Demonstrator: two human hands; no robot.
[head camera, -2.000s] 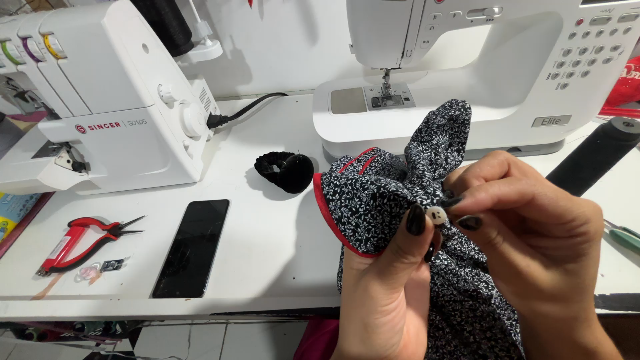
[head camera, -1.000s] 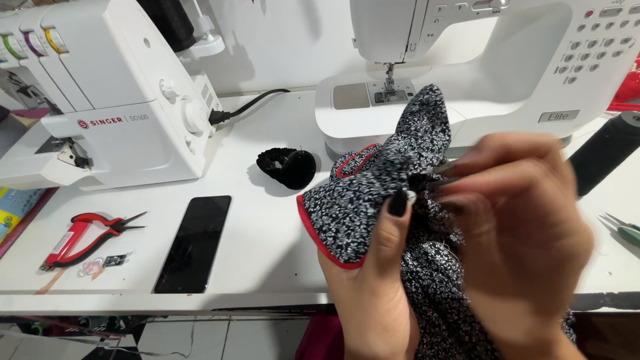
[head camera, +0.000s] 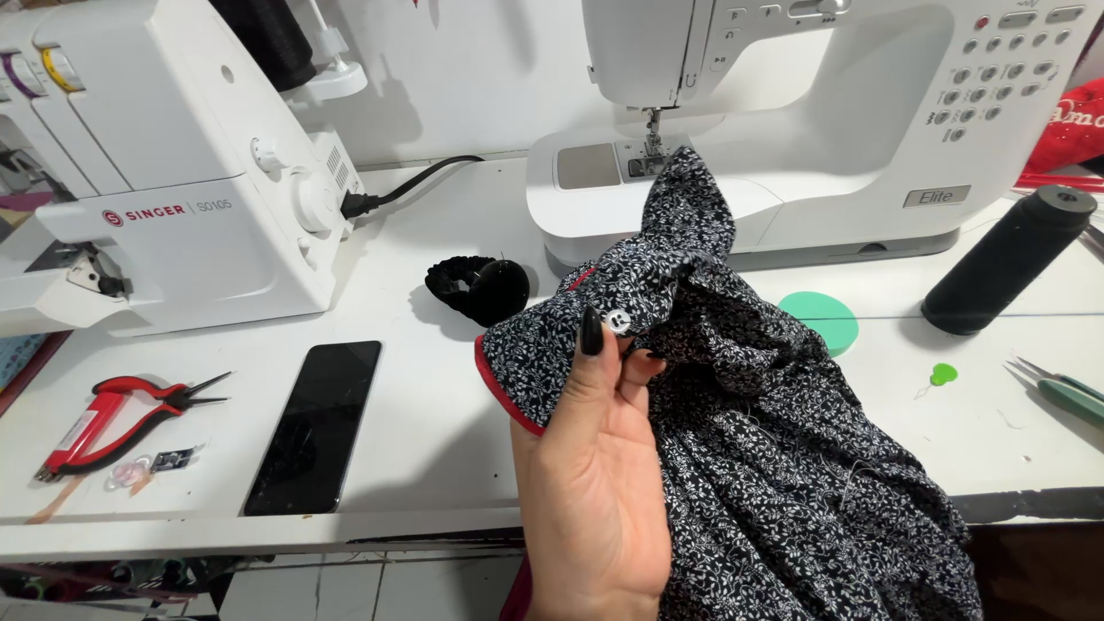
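A black-and-white floral fabric garment (head camera: 776, 440) with a red bound edge hangs from my left hand (head camera: 604, 466), which pinches it between thumb and fingers. At the thumb tip, against the cloth, sits a small white button (head camera: 617, 322). A pointed fabric end stands up above the hand, before the sewing machine's needle area. Loose pale threads lie on the garment's lower folds. My right hand is out of view.
Behind stand a white sewing machine (head camera: 819, 207) and a white Singer serger (head camera: 198, 207). Around lie a black velvet pincushion (head camera: 496, 289), a phone (head camera: 315, 427), red-handled pliers (head camera: 121, 423), a black thread cone (head camera: 1005, 259), a green disc (head camera: 819, 321) and green-handled thread snips (head camera: 1069, 397).
My right hand, at the button area of the cloth in both earlier frames, has left the view. The left hand still holds the garment, and the button now shows plainly.
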